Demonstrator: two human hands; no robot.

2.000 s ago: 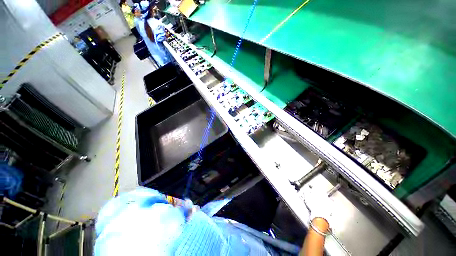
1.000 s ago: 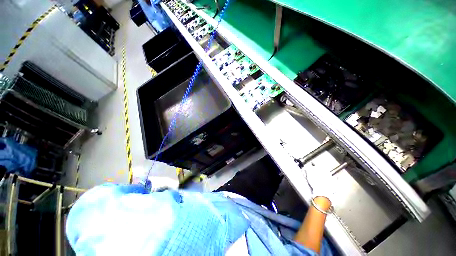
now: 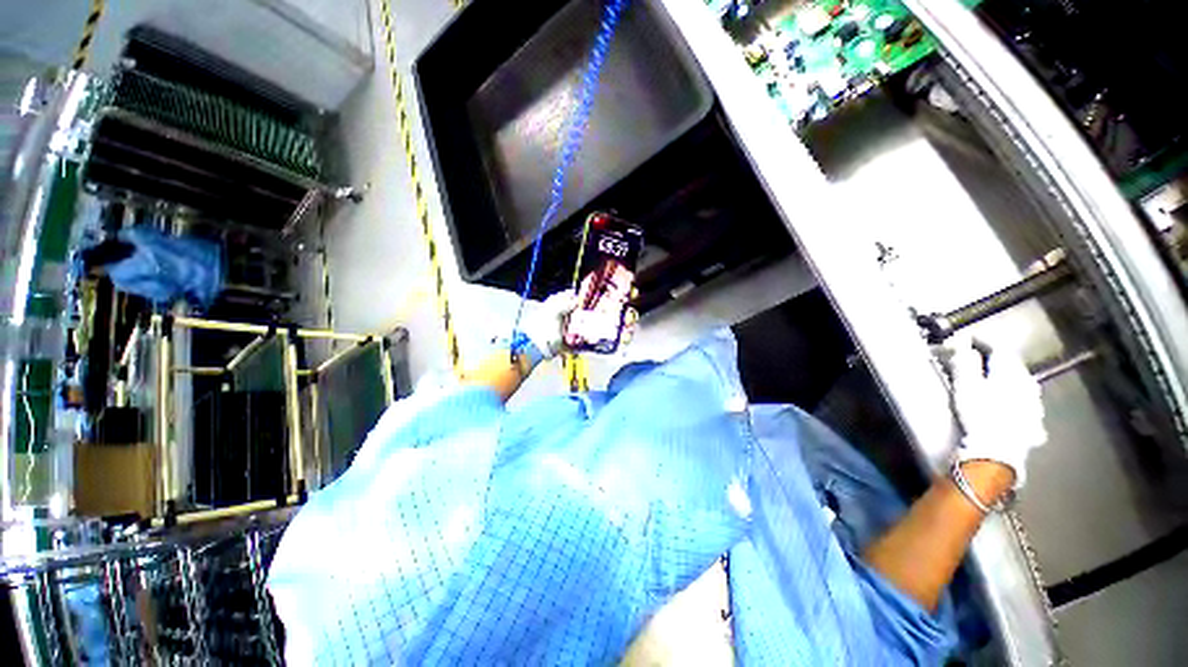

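My left hand (image 3: 545, 323), in a white glove with a blue band at the wrist, holds a smartphone (image 3: 606, 284) upright near the middle of the view. Its lit screen faces me and shows a clock. My right hand (image 3: 997, 407), in a white glove with a thin bracelet at the wrist, lies over the inner side of the near conveyor rail (image 3: 834, 248), beside the cross shaft (image 3: 1003, 302). It holds nothing that I can see; glare blurs its fingers. A green circuit board (image 3: 847, 52) lies between the rails at the top.
A large black tote (image 3: 463, 170) stands left of the rail. A blue coiled cord (image 3: 569, 150) hangs across it to my left wrist. The far rail (image 3: 1068, 170) runs at the right. Board racks (image 3: 215, 124) and a framed cart (image 3: 235, 508) stand at the left.
The view has swung down and closer to my lap. My left hand with the lit phone now shows clearly. My right glove now shows beyond the bracelet. Most of the board row has left the view.
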